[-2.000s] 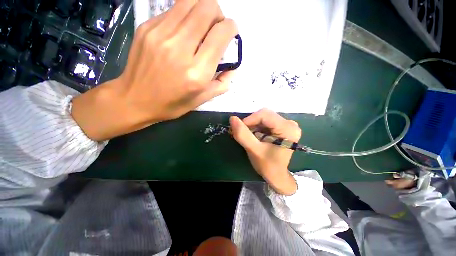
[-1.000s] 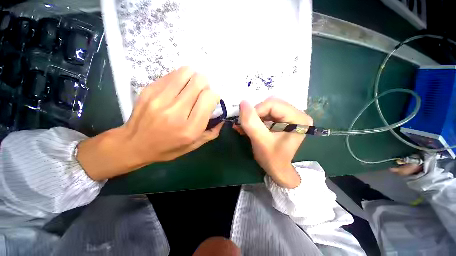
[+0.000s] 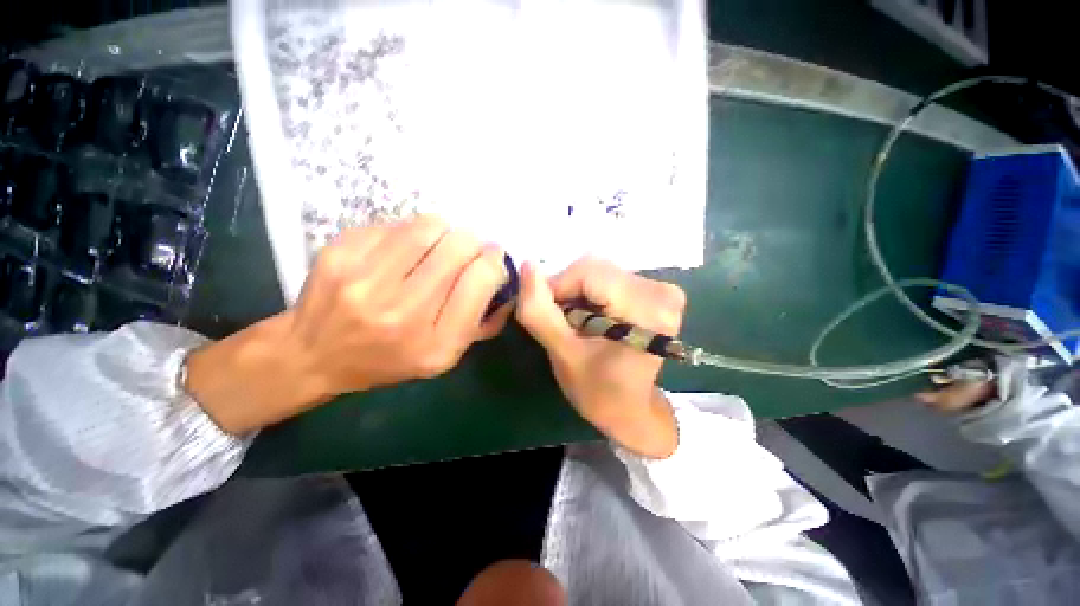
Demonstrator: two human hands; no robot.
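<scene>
My bare left hand (image 3: 397, 302) is closed on a small black frame (image 3: 509, 284), over the near edge of the white tray; the hand hides most of the frame. My right hand (image 3: 610, 337) grips a black and pale banded suction pen (image 3: 630, 336) like a pencil, its fingertips right beside the frame. The pen's tip is hidden between the hands. Tiny dark specks lie on the white tray (image 3: 486, 118), spread at its left, with a small cluster (image 3: 612, 205) at its right.
A clear blister tray (image 3: 113, 178) with dark pieces stands at left. A thin clear hose (image 3: 782, 372) loops from the pen towards a blue box (image 3: 1009, 237) at right. A pale metal strip (image 3: 805, 89) crosses the green bench (image 3: 788, 189). Another person's hand (image 3: 959, 391) shows at lower right.
Since two seconds ago, my left hand has brought the frame down from over the tray to my right hand. In the last second, the pen has shifted slightly left and its rear end has dipped.
</scene>
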